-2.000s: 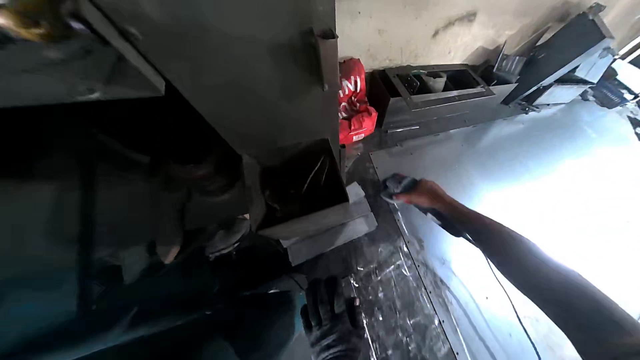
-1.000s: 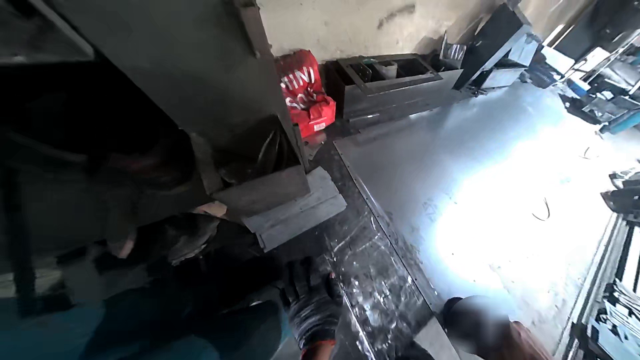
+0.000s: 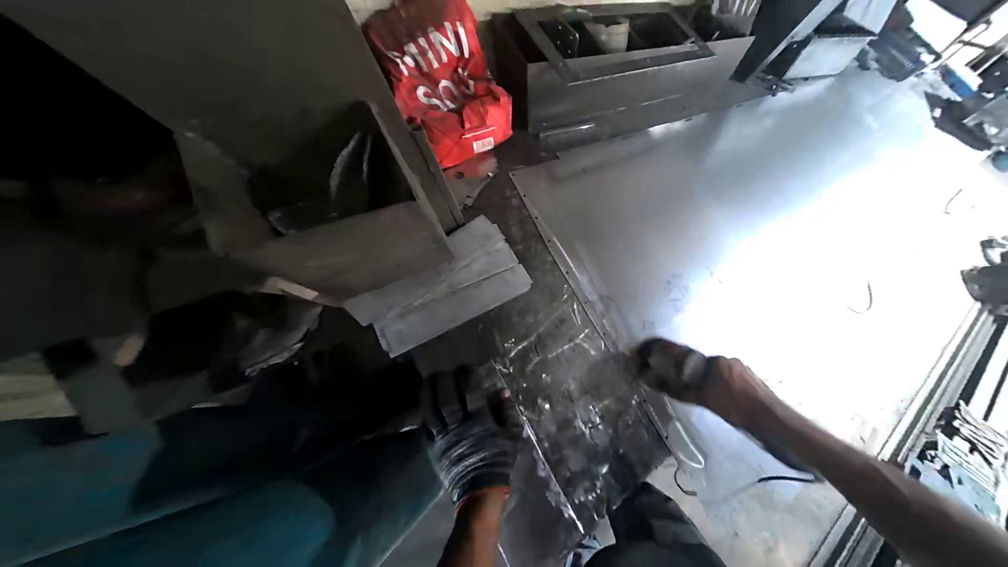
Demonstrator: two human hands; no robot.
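Observation:
My left hand (image 3: 471, 433), in a dark and grey glove, lies with its fingers apart at the near edge of a scuffed dark metal surface (image 3: 563, 386); it holds nothing visible. My right hand (image 3: 720, 378) grips a dark hand-held tool (image 3: 661, 364), blurred, whose exact kind I cannot tell. The tool is over the left edge of a large shiny metal sheet (image 3: 646, 213), beside the dark surface. A row of small holes or rivets runs along that edge. Part of a dark cord (image 3: 787, 478) shows below my right forearm.
Grey metal strips (image 3: 457, 299) lie beyond my left hand, beside an open metal box section (image 3: 339, 236). A red bag (image 3: 457, 87) bearing writing stands by the wall, left of a long metal box frame (image 3: 622, 87). Scrap pieces (image 3: 972, 449) sit at the right.
My right hand, with the tool, was at the sheet's far left corner two seconds ago, then at the near end, and is now partway back up the edge. The left hand stays near the same edge.

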